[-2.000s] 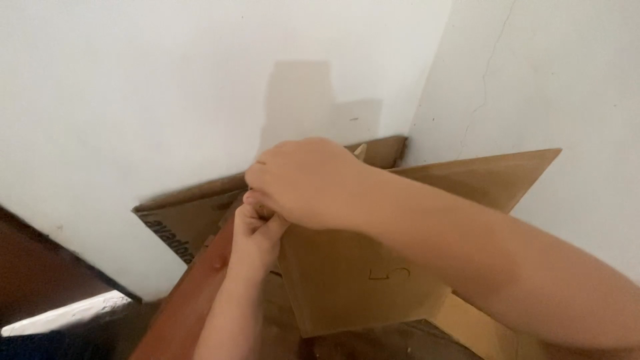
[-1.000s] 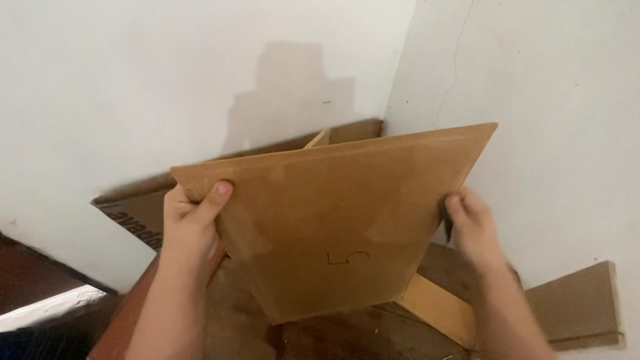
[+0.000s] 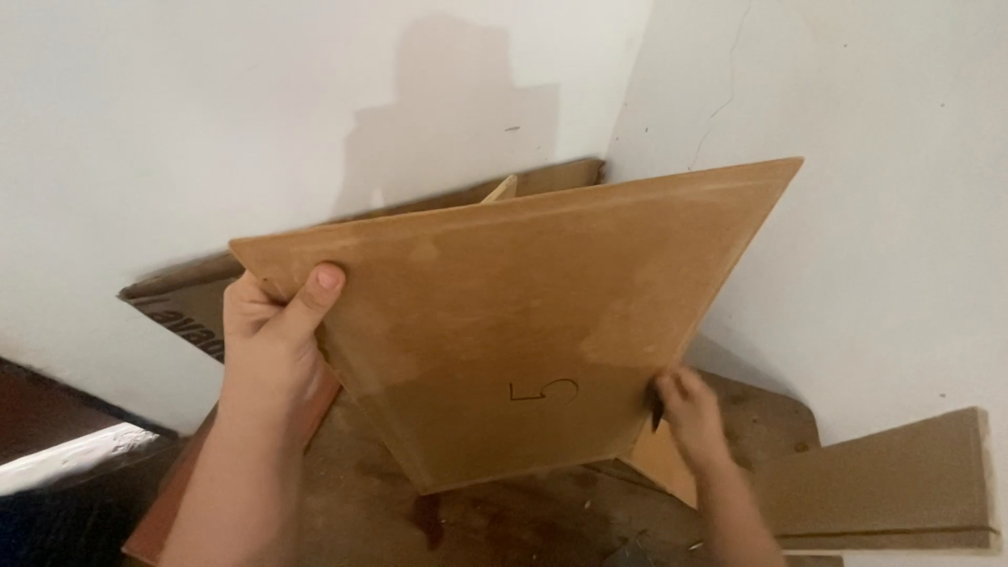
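Note:
A flat brown fiberboard or cardboard panel (image 3: 504, 315) with a handwritten 5 is held up, tilted, before me. My left hand (image 3: 276, 339) grips its upper left edge, thumb on the front face and fingers behind. At the lower right edge, my right hand (image 3: 693, 417) has its fingers closed on a small dark object (image 3: 656, 404), which I cannot identify; it lies against the panel's edge. Behind the panel, a cardboard sheet (image 3: 177, 315) bearing print leans on the wall, and the pale tip of a strip (image 3: 502, 189) shows above the panel.
White walls (image 3: 866, 260) meet in a corner behind. Below lies a worn brown surface (image 3: 504, 520) with stains and small debris. A cardboard piece (image 3: 882, 488) stands at the right, a lighter brown piece (image 3: 665, 465) lies under the panel, and a reddish board (image 3: 177, 504) is at lower left.
My hands were together in front of the panel two seconds ago; they have since parted to its left and right edges. The panel now shows more fully.

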